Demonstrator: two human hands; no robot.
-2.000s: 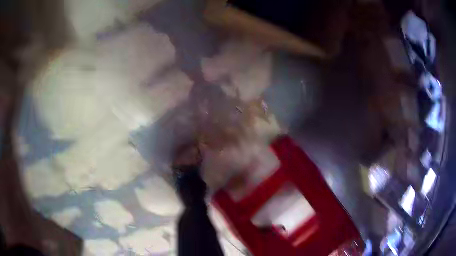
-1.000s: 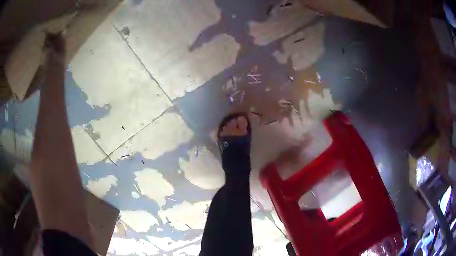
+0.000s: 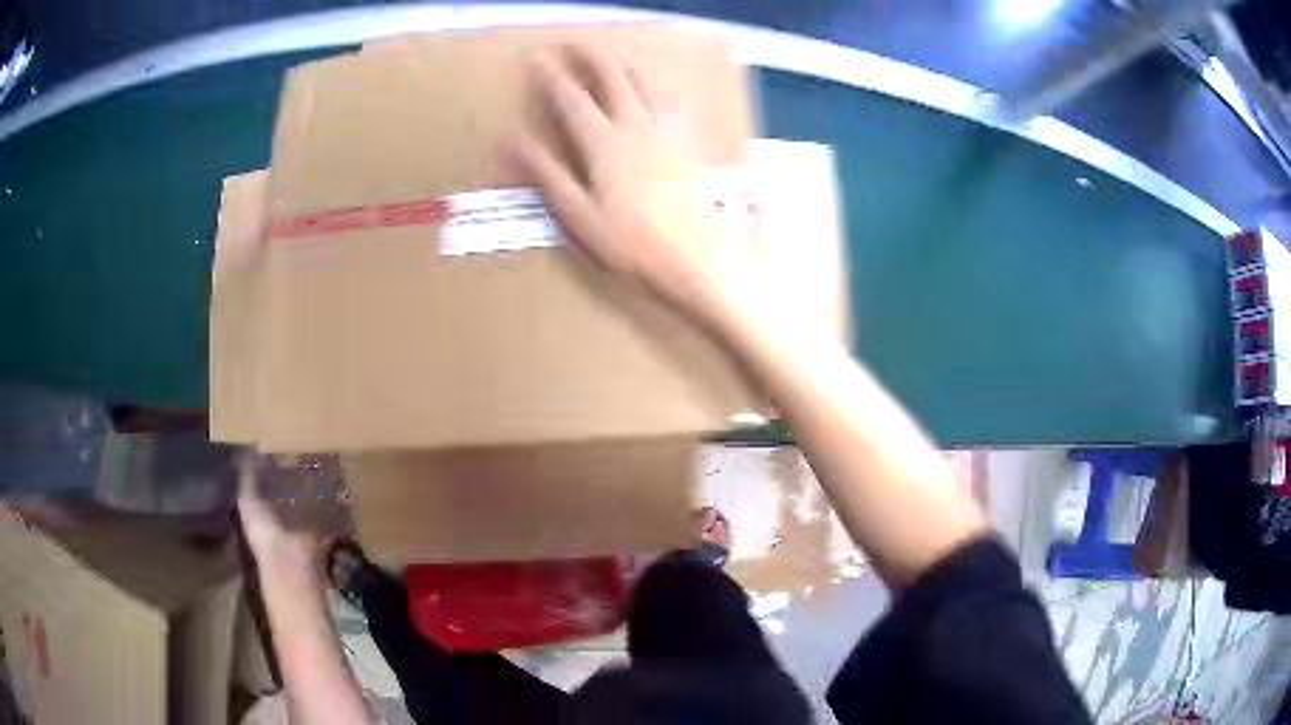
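A flattened brown carton [image 3: 467,340] lies across the green bench, with a flap hanging over the front edge. A red printed tape strip [image 3: 361,218] and a white label [image 3: 496,223] cross its upper part. My right hand [image 3: 602,170] lies flat on the carton, fingers spread, partly over the label. My left hand [image 3: 269,524] is low at the left, blurred, near the carton's lower left corner; whether it grips anything is unclear.
The green bench [image 3: 1019,283] runs left to right. An open carton [image 3: 99,623] stands at lower left. A red stool [image 3: 517,602] is below the flap. Small boxes [image 3: 1253,319] stand at the right end, with a blue stool [image 3: 1097,517] below.
The view has moved from the floor and red stool up to the bench. The carton under my right hand now shows. My left arm, earlier reaching toward cardboard, is now low at the left.
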